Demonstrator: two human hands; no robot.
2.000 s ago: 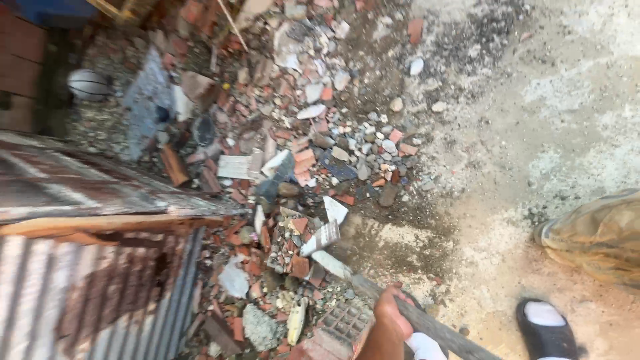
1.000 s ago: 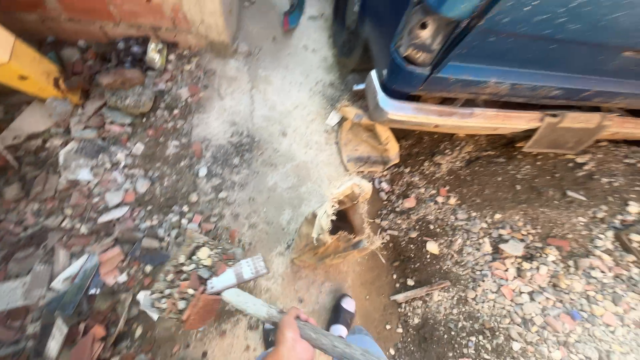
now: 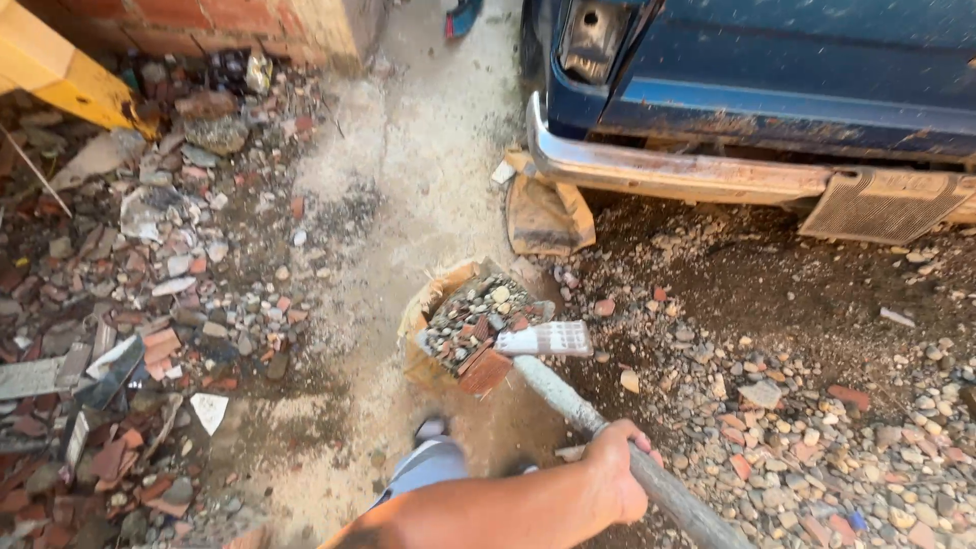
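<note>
My left hand [image 3: 619, 473] is closed around the long grey handle [image 3: 675, 499] of what looks like a shovel. The blade is hidden under a load of gravel [image 3: 488, 305] and broken red brick [image 3: 486, 371], with a white slotted piece [image 3: 545, 338] lying across its right side near the handle's end. This load is over the mouth of a worn tan sack [image 3: 418, 324] standing on the concrete, whose rim shows at the left and top. Whether the load touches the sack's inside cannot be told. My right hand is out of view.
Rubble [image 3: 114, 457] spreads along the left, below a yellow beam [image 3: 84, 84]. Another tan sack [image 3: 550, 217] lies by the chrome bumper [image 3: 686, 171] of a blue vehicle [image 3: 762, 91]. Loose gravel [image 3: 862, 435] covers the right side. My foot [image 3: 431, 429] is below the standing sack.
The loaded shovel has moved right, from beside the rubble to over the standing sack, whose open mouth showed one second ago. The view has swung toward the vehicle since the earliest frame.
</note>
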